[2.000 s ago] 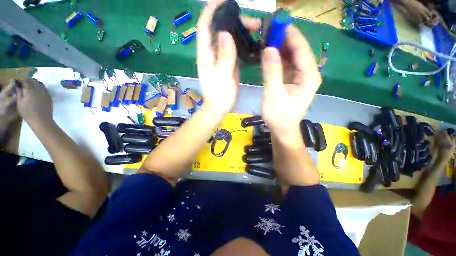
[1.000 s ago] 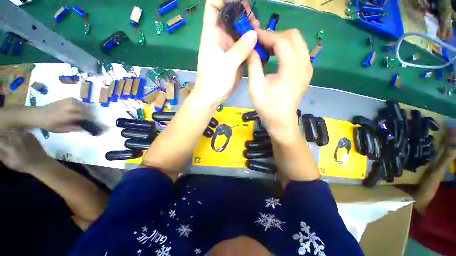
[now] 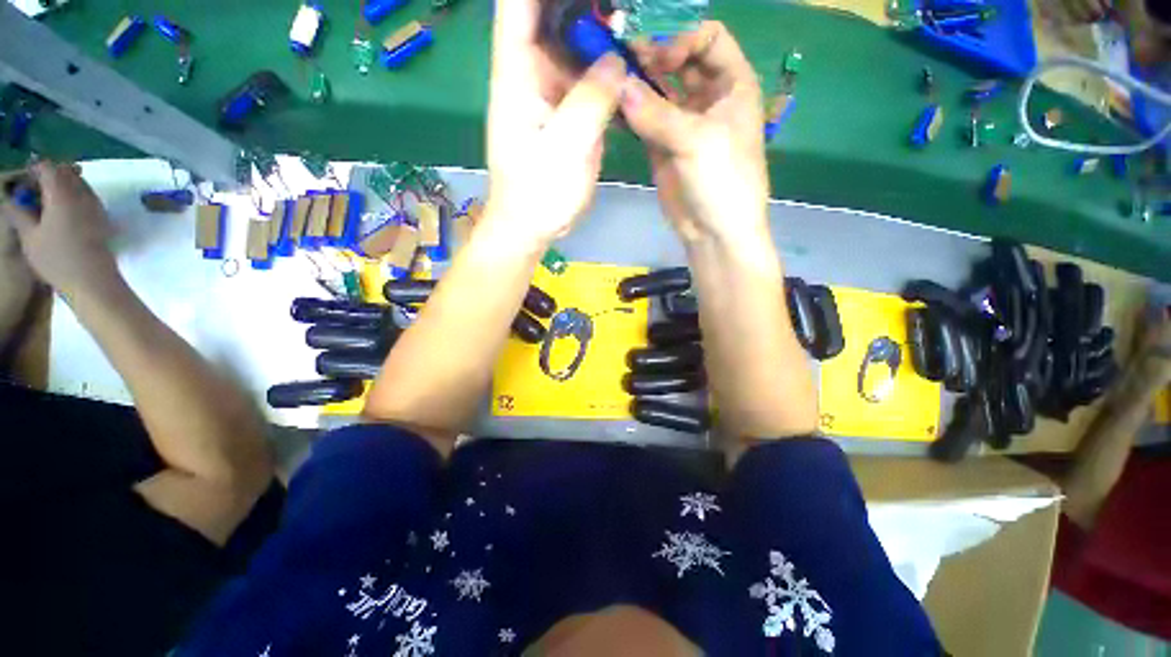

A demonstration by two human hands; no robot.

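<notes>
My left hand holds a black housing shell at the top edge of the view. A blue battery sits at the shell's hollow, with my left thumb on it. My right hand touches the shell's near end with its thumb, and its fingers are beside a green circuit board. The board is above the battery, close to the top edge. Whether the right fingers pinch the board is unclear. The far end of the shell is cut off by the frame.
Black housings lie on yellow printed sheets, with a larger heap at right. Battery assemblies line the white sheet; others lie on the green mat. A blue bin is upper right, a metal rail upper left. Other people's arms flank both sides.
The blue battery has moved from my right hand into the shell in my left. The green board now shows above it. The neighbour's hand at left has moved back from the white sheet.
</notes>
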